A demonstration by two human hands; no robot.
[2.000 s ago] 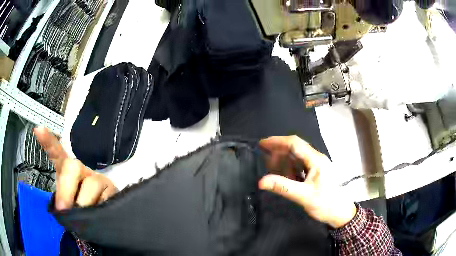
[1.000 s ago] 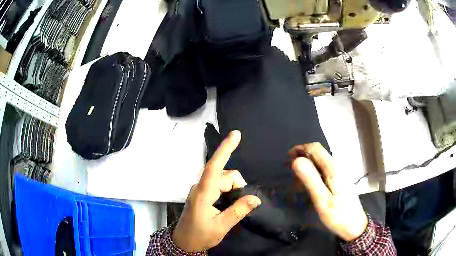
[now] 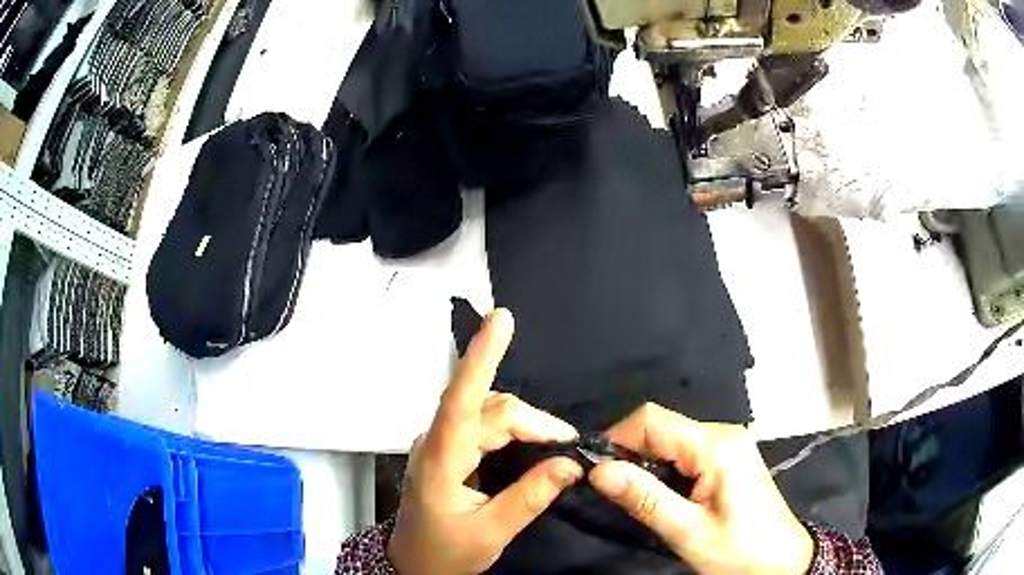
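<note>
My left hand (image 3: 477, 466) and my right hand (image 3: 707, 483) meet at the lower middle. Both pinch a black fabric piece (image 3: 584, 511) between thumb and fingers; my left index finger points up. A tiny shiny bit shows between the fingertips, too small to name for certain. The held piece hangs toward me, and its lower part is cut off by the frame edge. A flat black fabric panel (image 3: 601, 258) lies behind the hands on the white table, running up beside the needle area.
The sewing machine (image 3: 730, 56) stands at the top right. Rounded black pocket pieces (image 3: 213, 242) lie at left, a bulky black heap (image 3: 522, 84) behind the panel. A blue crate (image 3: 101, 483) is at lower left, shelving (image 3: 67, 225) at far left. A brown-edged strip (image 3: 851, 320) lies right.
The black piece was spread between both hands, then lowered and gathered. My left hand moved right from the far left. My right hand has come in to meet it, and both fingertips now pinch the piece.
</note>
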